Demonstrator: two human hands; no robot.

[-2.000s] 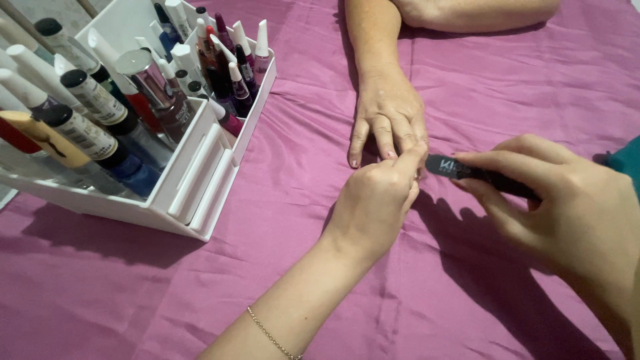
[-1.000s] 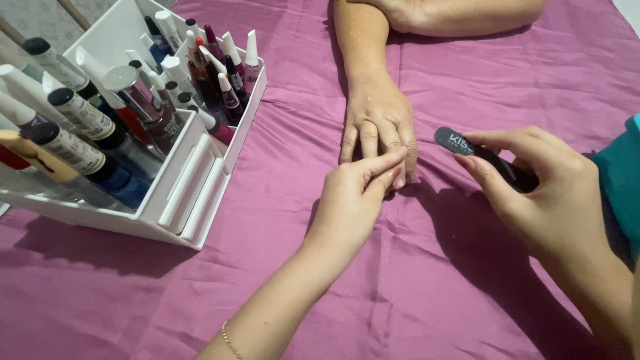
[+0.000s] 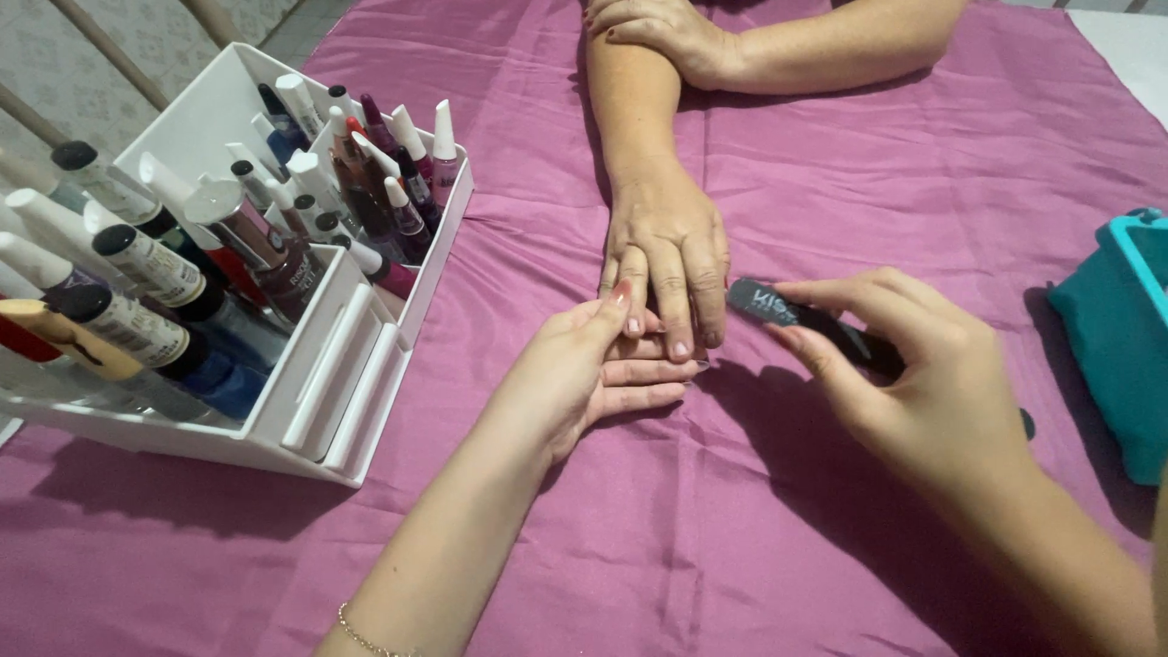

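My left hand (image 3: 584,370), palm up and wearing a bracelet at the wrist, lies under the fingers of another person's hand (image 3: 666,237), its thumb on one of them. That hand rests palm down, fingers toward me. To the right, my right hand (image 3: 899,365) grips a black nail file (image 3: 812,327) between thumb and fingers. The file's rounded tip bears white writing and points at the person's fingertips, a little apart from them. Part of the file is hidden by my fingers.
A white plastic organizer (image 3: 265,443) full of nail polish bottles (image 3: 251,228) stands at the left. The person's other hand (image 3: 666,36) lies over their forearm. At the right edge is a teal container (image 3: 1113,356). A wrinkled pink cloth (image 3: 584,547) covers the table.
My left hand has gone from pinching one of the person's fingers to lying palm up beneath several. My right hand still holds the file. The view has shifted, bringing in the teal container.
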